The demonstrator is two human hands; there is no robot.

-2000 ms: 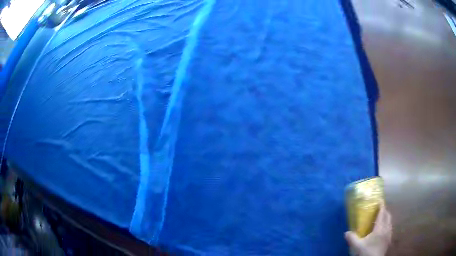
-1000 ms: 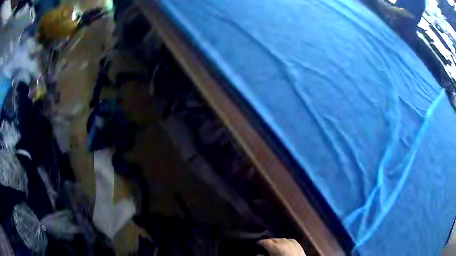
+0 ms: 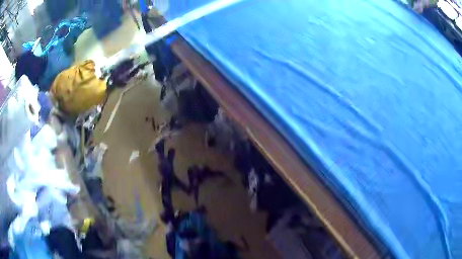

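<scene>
Blue fabric (image 3: 324, 86) covers the table on the right side of the view, with a few long wrinkles running through it. Its near edge lies along the brown wooden table edge (image 3: 263, 141), over a dark stacked line. A long pale strip (image 3: 187, 19) crosses the fabric's far part and sticks out past the table edge over the floor; I cannot tell if it is the cutter rail. Neither my left hand nor my right hand is in the picture.
A yellow-orange bundle (image 3: 79, 88) lies on the tan floor (image 3: 129, 172) at the left. White plastic heaps (image 3: 40, 177) stand at the far left. Dark fabric scraps (image 3: 169, 177) and a blue-teal bundle (image 3: 195, 235) lie on the floor beside the table.
The view has swung from the fabric and the yellow weight block to the table's edge and floor. The hand seen at the bottom one second ago is out of view. The pale strip has come into view.
</scene>
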